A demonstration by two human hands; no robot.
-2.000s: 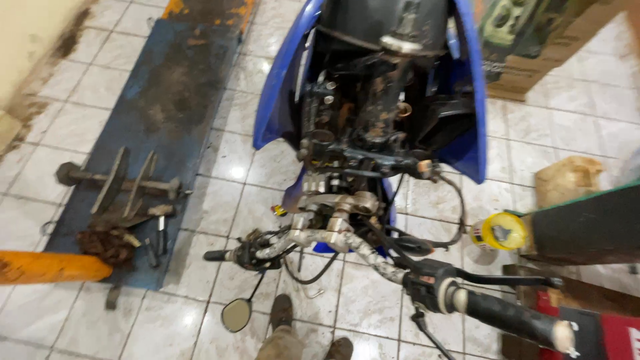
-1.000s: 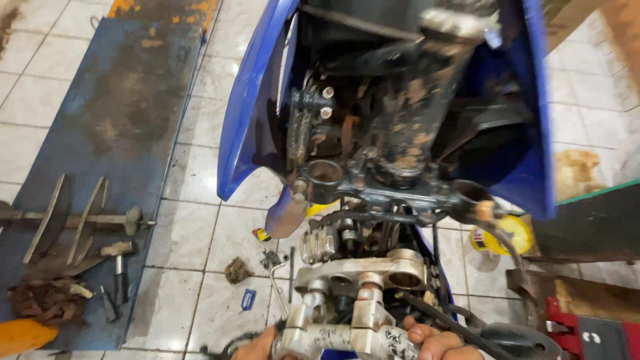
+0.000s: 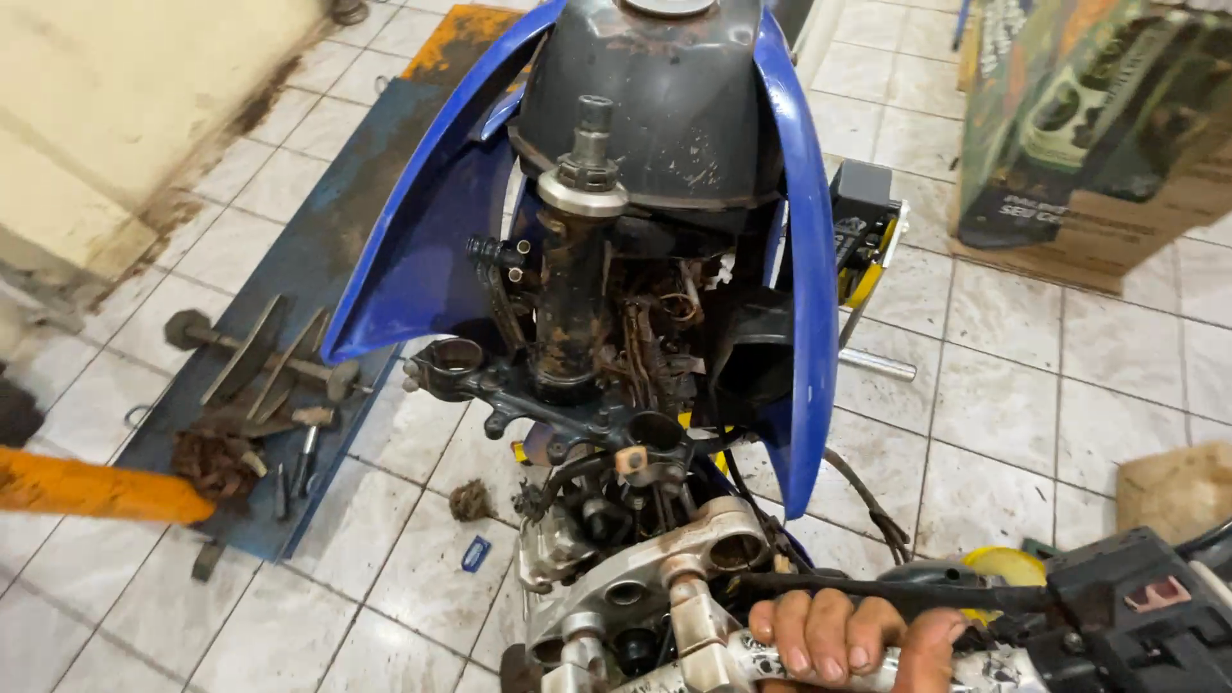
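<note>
My right hand (image 3: 847,640) is closed around the worn white motorcycle handlebar (image 3: 991,669) at the lower right. Clamps join the bar to the silver upper triple clamp (image 3: 654,568), which sits apart from the steering head tube (image 3: 573,298). Above that tube the steering stem's threaded top (image 3: 594,135) stands exposed with a ring nut around it. The black lower triple clamp (image 3: 539,414) spans the tube's bottom end. Blue plastic shrouds (image 3: 804,241) flank the black fuel tank (image 3: 654,106). A black switch housing (image 3: 1126,616) is at the bar's right. My left hand is out of view.
On the left, a blue metal ramp (image 3: 279,250) holds a hammer (image 3: 308,448), a brown rag (image 3: 212,467) and a metal rod with plates (image 3: 260,356). An orange bar (image 3: 96,486) juts in from the left edge. A printed cardboard box (image 3: 1078,144) stands at the upper right on the tiled floor.
The upper triple clamp and handlebar now lie lower right, off the steering stem. My left hand, beside the bar a second ago, has left the view. The view has shifted.
</note>
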